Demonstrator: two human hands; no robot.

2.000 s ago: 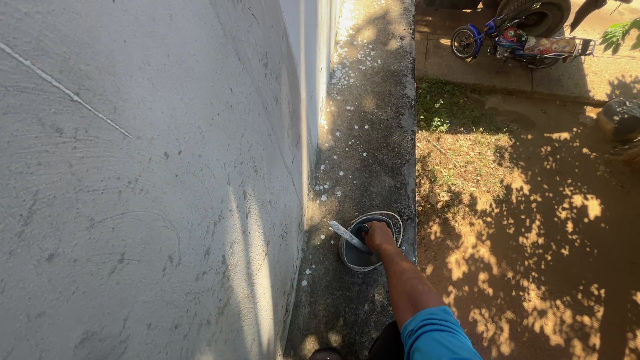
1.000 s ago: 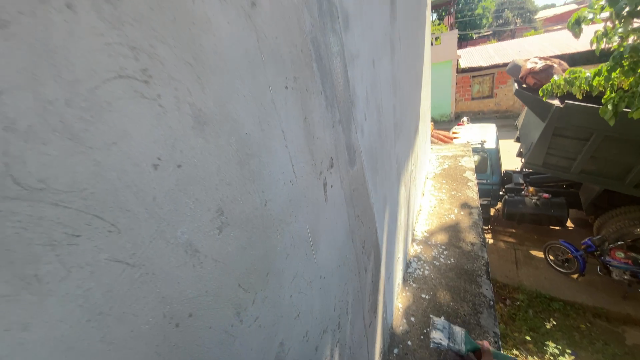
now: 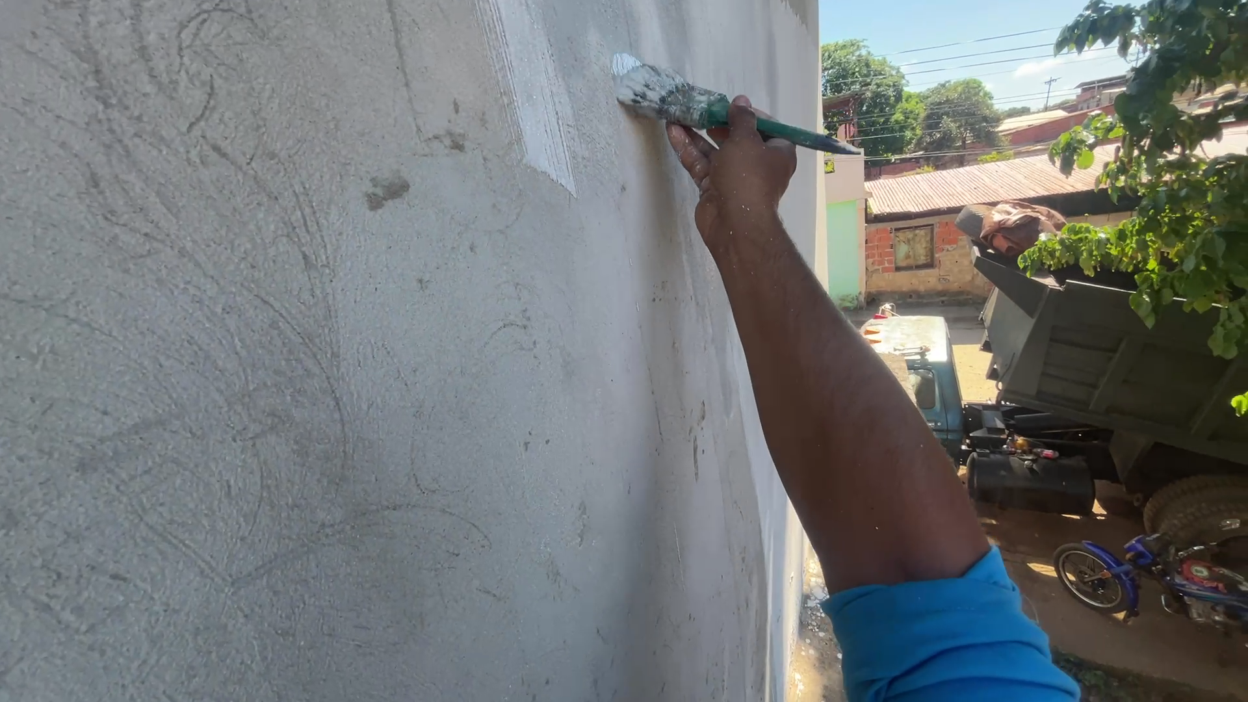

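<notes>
My right hand (image 3: 743, 171) is shut on a paintbrush (image 3: 682, 102) with a green handle, gripping it near the ferrule. The brush lies almost level, its bristles coated in white paint and touching the grey plastered wall (image 3: 439, 390) near the top of the view. Left of the bristles, a streak of fresh white paint (image 3: 531, 97) runs down the wall and ends in a ragged edge. A blue sleeve (image 3: 946, 634) covers the upper part of my right arm. My left hand is out of the view, and so is the bucket.
Below my arm, a paint-spattered ledge (image 3: 817, 634) runs along the wall's foot. Beyond a drop on the right stand a dump truck (image 3: 1121, 351) and a blue motorcycle (image 3: 1092, 577) on the ground. Leafy branches (image 3: 1170, 214) hang at the upper right.
My right hand was at the bucket on the ledge; it has risen with the brush to the upper wall. The view has swung up from the ledge.
</notes>
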